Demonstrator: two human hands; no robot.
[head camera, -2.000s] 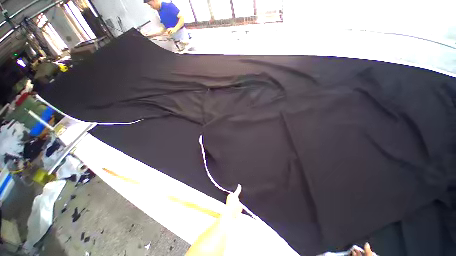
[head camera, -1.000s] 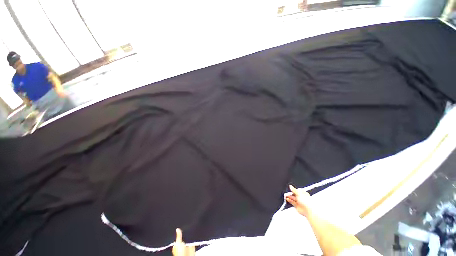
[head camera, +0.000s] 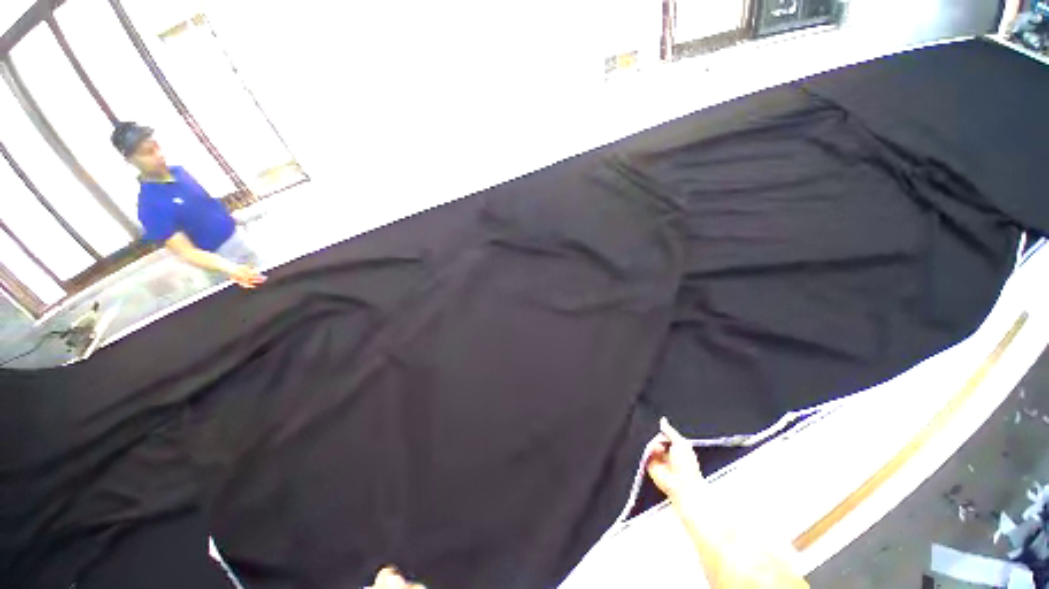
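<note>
Black fabric (head camera: 495, 368) covers most of the table, wrinkled and loose, with a smoother part at the far right. Its thin whitish selvedge (head camera: 748, 440) runs along the near side. My right hand (head camera: 671, 460) pinches the selvedge between thumb and fingers at the near table edge, slightly lifted. My left hand (head camera: 395, 579) is at the bottom edge of the picture, mostly cut off, against the black fabric; what it holds is hidden. A short piece of whitish edge (head camera: 224, 561) shows to its left.
A person in a blue shirt (head camera: 190, 219) stands across the table, one hand at the fabric's far edge. The white table border (head camera: 909, 420) with a yellow-brown streak curves along the near right. Scraps (head camera: 978, 570) lie on the grey floor at the lower right.
My left hand has moved down, nearly out of the picture. My right hand still pinches the selvedge. The person across the table now reaches to the fabric's far edge. The view has shifted slightly.
</note>
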